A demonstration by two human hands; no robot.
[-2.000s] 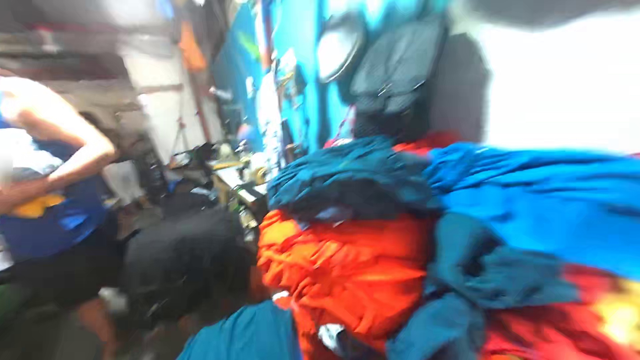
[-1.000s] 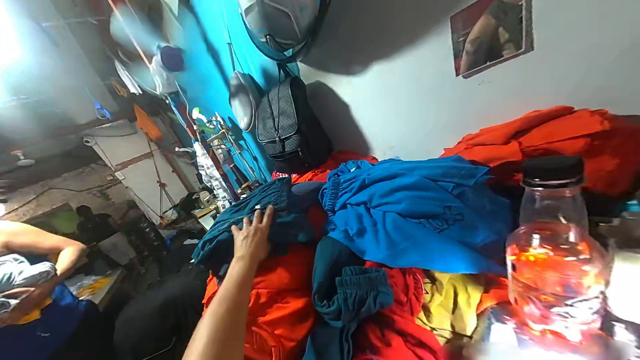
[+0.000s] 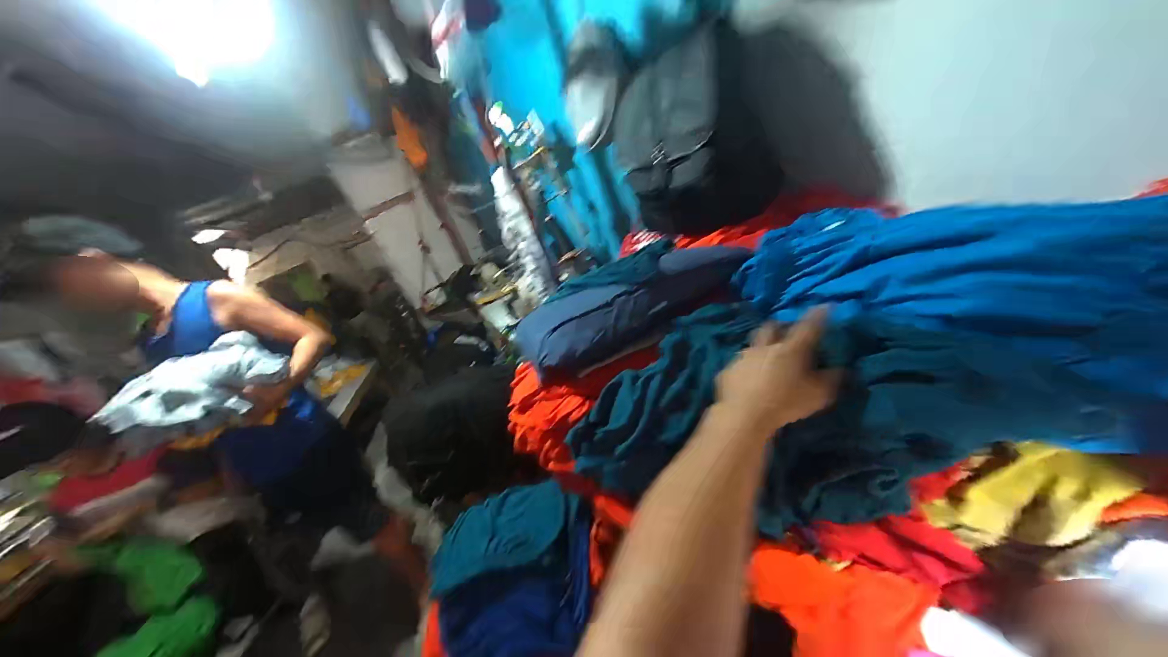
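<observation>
My left hand (image 3: 776, 379) reaches over a dark teal garment (image 3: 885, 392), fingers blurred against the cloth and thumb apart; whether it grips the fabric cannot be told. That garment lies spread across the pile, beside and partly below bright blue clothing (image 3: 985, 265). Left of the hand, a folded slate-blue garment (image 3: 611, 319) rests on orange-red clothes (image 3: 547, 411). At the bottom right corner, a blurred shape looks like my right hand (image 3: 1086, 616); its fingers and any hold are unclear.
Yellow cloth (image 3: 1040, 493) and red and orange clothes lie in front. A folded teal garment (image 3: 502, 538) sits lower left. A grey backpack (image 3: 671, 119) hangs on the wall. At left, a person in a blue top (image 3: 192, 319) holds pale cloth (image 3: 196, 383).
My left hand has moved right from the left-hand stack. Dark teal cloth now spreads beside the blue clothing, and a folded slate-blue garment shows on the stack. The view has turned left.
</observation>
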